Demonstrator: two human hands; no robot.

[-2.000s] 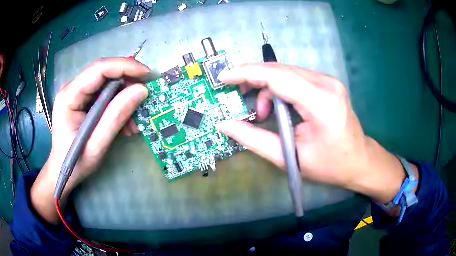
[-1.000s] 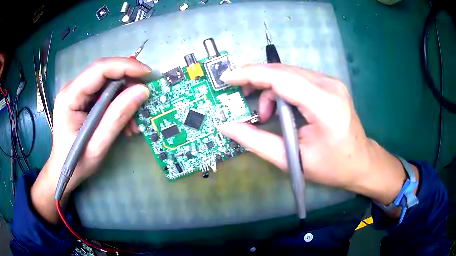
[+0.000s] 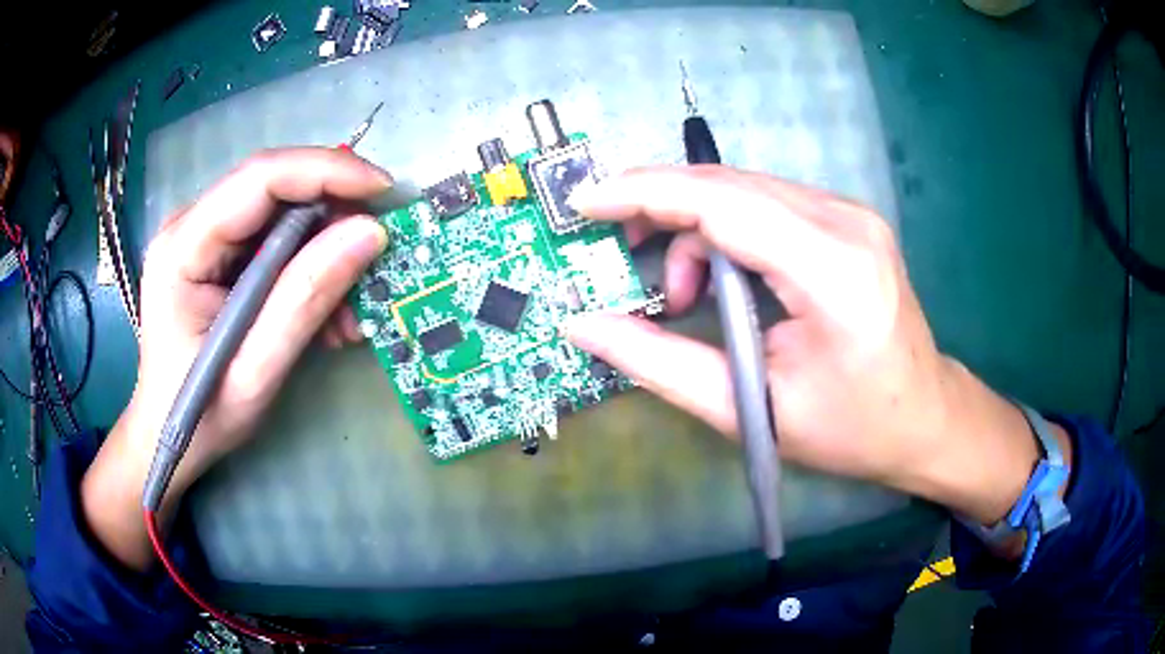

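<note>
The green circuit board [image 3: 475, 351] is held component side up over the pale pad, tilted in the picture. My left hand [image 3: 243, 275] grips its left edge between thumb and fingers and also holds the red test probe [image 3: 230, 332], tip pointing up and away. My right hand [image 3: 792, 307] grips the board's right side, with a fingertip on the silver metal can [image 3: 563, 188], and holds the black test probe [image 3: 745, 371], tip pointing to the far side. Neither probe tip touches the board. The yellow jack [image 3: 505, 184] and the threaded connector [image 3: 544, 124] face the far side.
The pale pad [image 3: 818, 90] lies on a green mat [image 3: 984, 192]. Small loose components [image 3: 364, 28] lie beyond its far edge. Tweezers [image 3: 115, 217] and cables [image 3: 51, 371] are at left. A black cable [image 3: 1101, 166] curves at right.
The board and both hands have shifted very slightly to the right in the picture; the loose parts have shifted too. The grips look the same.
</note>
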